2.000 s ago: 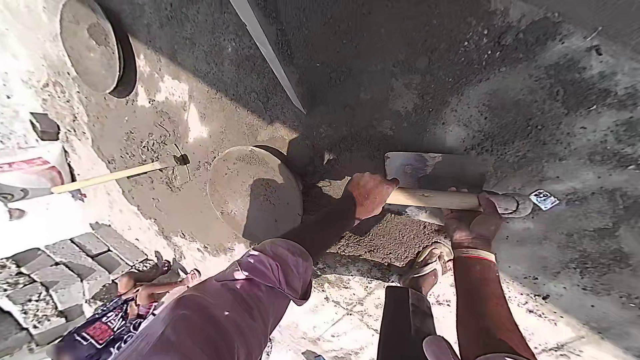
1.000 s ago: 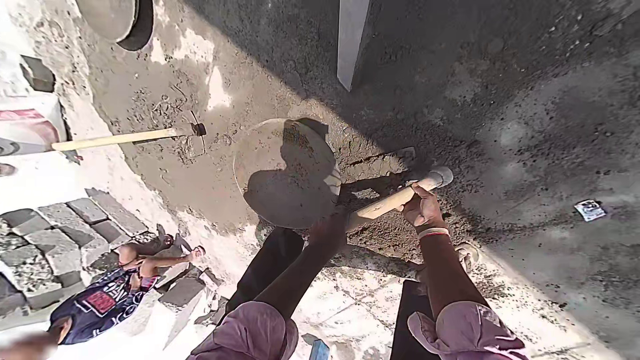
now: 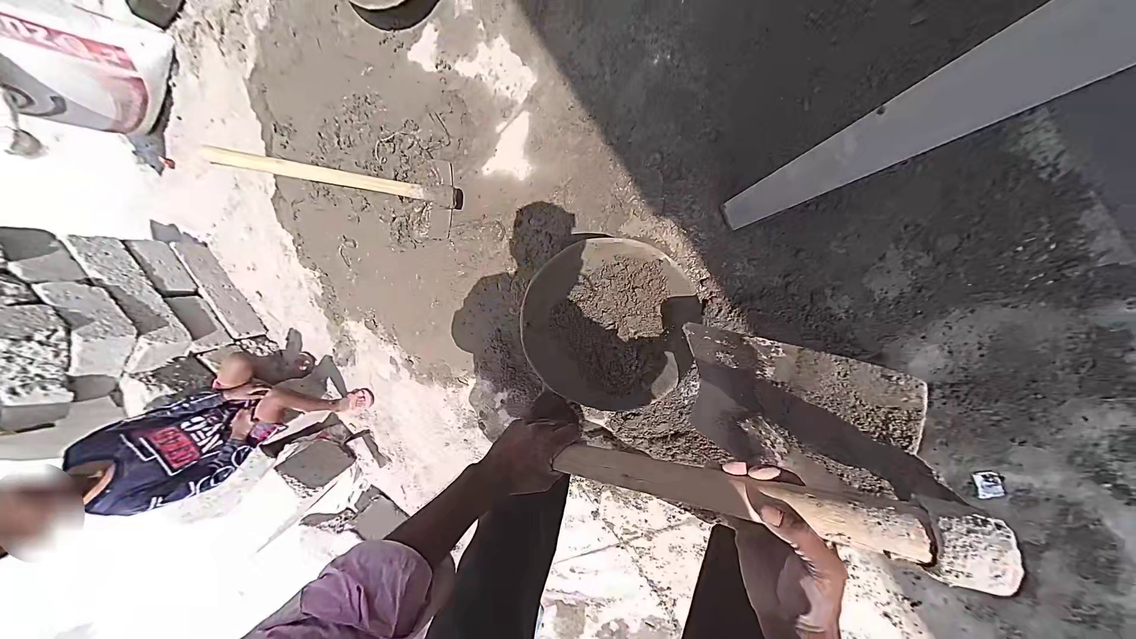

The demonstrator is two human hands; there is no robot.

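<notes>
My left hand (image 3: 532, 453) is closed around the near end of the wooden handle of a hoe (image 3: 657, 479). Farther right, my right hand (image 3: 794, 550) wraps the same handle, with fingertips showing on top. The hoe's broad metal blade (image 3: 816, 399), dusted with mortar, lies tilted beside the right edge of a round metal pan (image 3: 538, 306). Inside the pan is a heap of damp grey mortar (image 3: 635, 288), partly in shadow. More mortar lies on the ground between pan and handle.
A wooden-handled tool (image 3: 328, 173) lies on the ground at upper left. Paving blocks (image 3: 98, 319) and a printed sack (image 3: 80, 67) are at left, with a seated person (image 3: 177, 444) nearby. A long pale beam (image 3: 887, 115) slants in from upper right. A small packet (image 3: 988, 485) lies at right.
The pan now holds a heap of mortar; one second ago it looked bare inside. The hoe's blade now shows broadly at the pan's right side. The view has shifted.
</notes>
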